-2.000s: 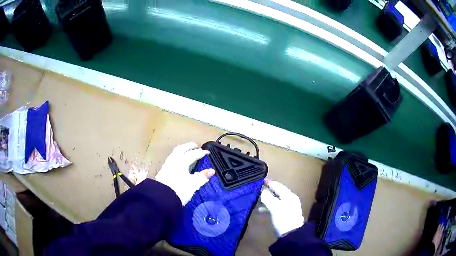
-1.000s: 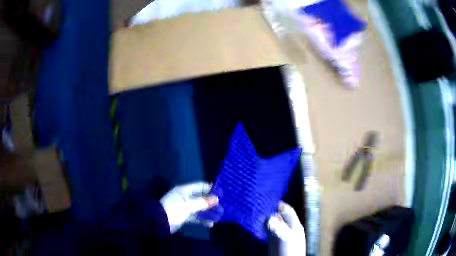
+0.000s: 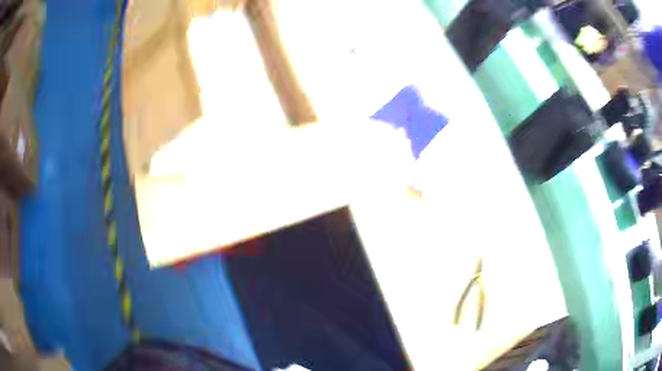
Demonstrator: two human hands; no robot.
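The frame is washed out and blurred. A blue notched mesh panel (image 3: 414, 119) lies on the overexposed bench. The nippers (image 3: 472, 298) lie nearer, handles apart. A dark speaker (image 3: 546, 346) is cut off at the bottom right, with a small white patch on it. A dark sleeve (image 3: 178, 358) shows at the bottom left. A sliver of white at the bottom edge looks like my left hand (image 3: 292, 368); its fingers and anything in them are hidden. My right hand is not in view.
A pale carton (image 3: 167, 246) stands left of the bench. Blue floor with a yellow-black stripe (image 3: 109, 196) runs along the left. The green conveyor (image 3: 573, 217) on the right carries black speakers (image 3: 555, 138). Several dark and blue items are beyond it.
The view has shifted and brightened. The blue panel held between both hands is out of sight. My right hand has left the picture and my left is nearly out at the bottom.
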